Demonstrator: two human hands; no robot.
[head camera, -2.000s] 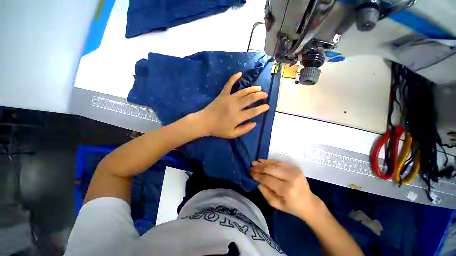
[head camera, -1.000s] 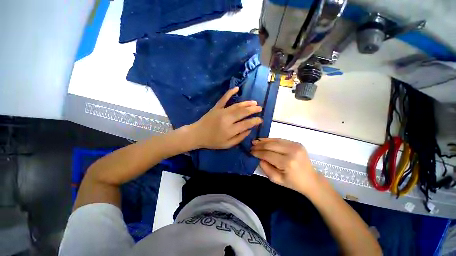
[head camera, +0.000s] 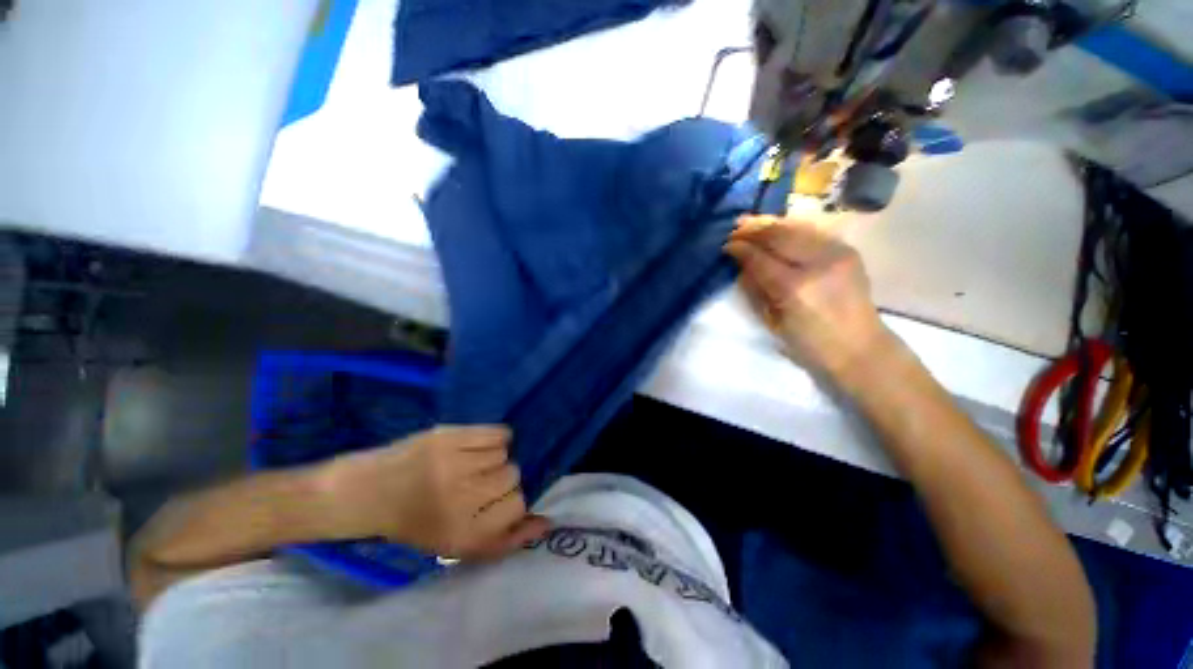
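Observation:
The dark blue garment piece (head camera: 576, 248) runs from the presser foot (head camera: 775, 163) of the sewing machine (head camera: 837, 52) down to the table's front edge and past it, towards my lap. A long folded band shows along its right side. My left hand (head camera: 458, 490) is closed on the lower end of the cloth, near my body. My right hand (head camera: 805, 275) pinches the band's right edge just below the presser foot. The needle is too blurred to make out.
A second blue panel (head camera: 510, 29) lies at the table's far left. Red-handled scissors (head camera: 1034, 416) and yellow-handled ones (head camera: 1112, 438) hang at the right beside black cords (head camera: 1136, 275). A blue crate (head camera: 281, 392) stands below the table at left.
My left hand has moved from flat on the cloth down to its lower end. My right hand has moved up close to the foot. The cloth now stretches diagonally; the view has shifted.

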